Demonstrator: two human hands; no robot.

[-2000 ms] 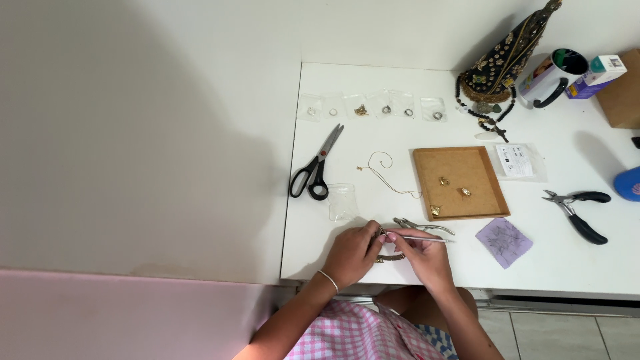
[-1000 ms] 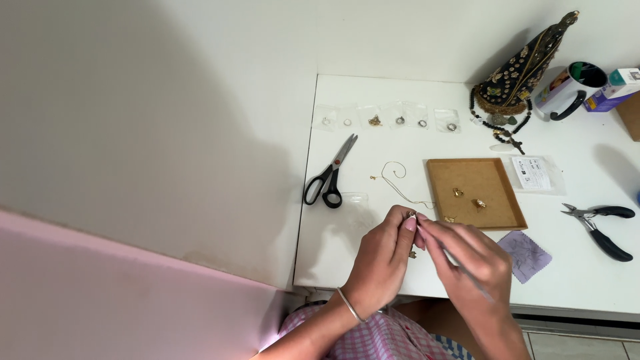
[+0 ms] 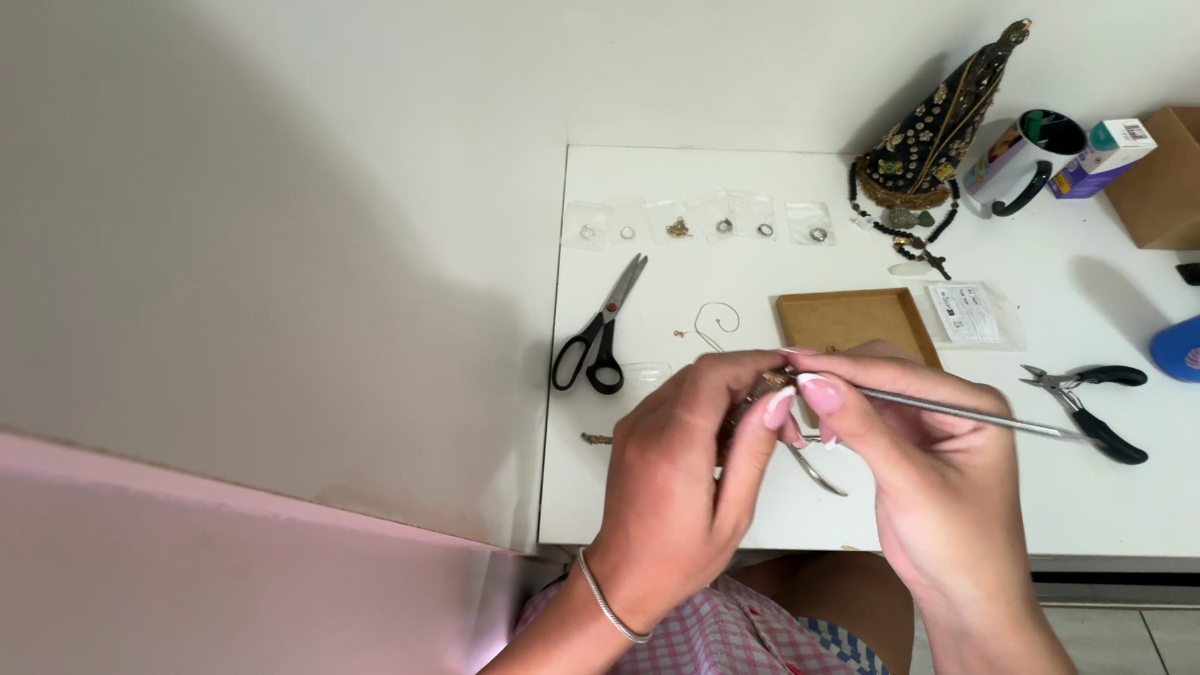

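Note:
My left hand [image 3: 675, 469] pinches a small gold-coloured jewelry piece [image 3: 776, 378] between thumb and index finger. My right hand [image 3: 937, 459] holds a thin metal rod-shaped tool [image 3: 966, 411], its near end at the gold piece and its other end sticking out to the right. The fingertips of both hands almost meet. Beneath them lie a curved metal handle [image 3: 817, 472], its tool mostly hidden, and a brownish beaded strand [image 3: 596, 439] that shows at the left. A wooden tray [image 3: 858, 305] is partly covered by my right hand. A fine chain [image 3: 717, 319] lies behind my left hand.
Black-handled scissors [image 3: 605, 328] lie at the left, and small clear bags [image 3: 677, 223] with jewelry line the back. Black-handled pliers [image 3: 1078, 398] and a labelled bag [image 3: 966, 312] are at the right. Behind stand a draped figurine [image 3: 928, 141], a mug [image 3: 1022, 164] and boxes [image 3: 1102, 155].
Both hands have come up off the tabletop, closer to the camera, with their fingertips still together. The rod-shaped tool remains in my right hand.

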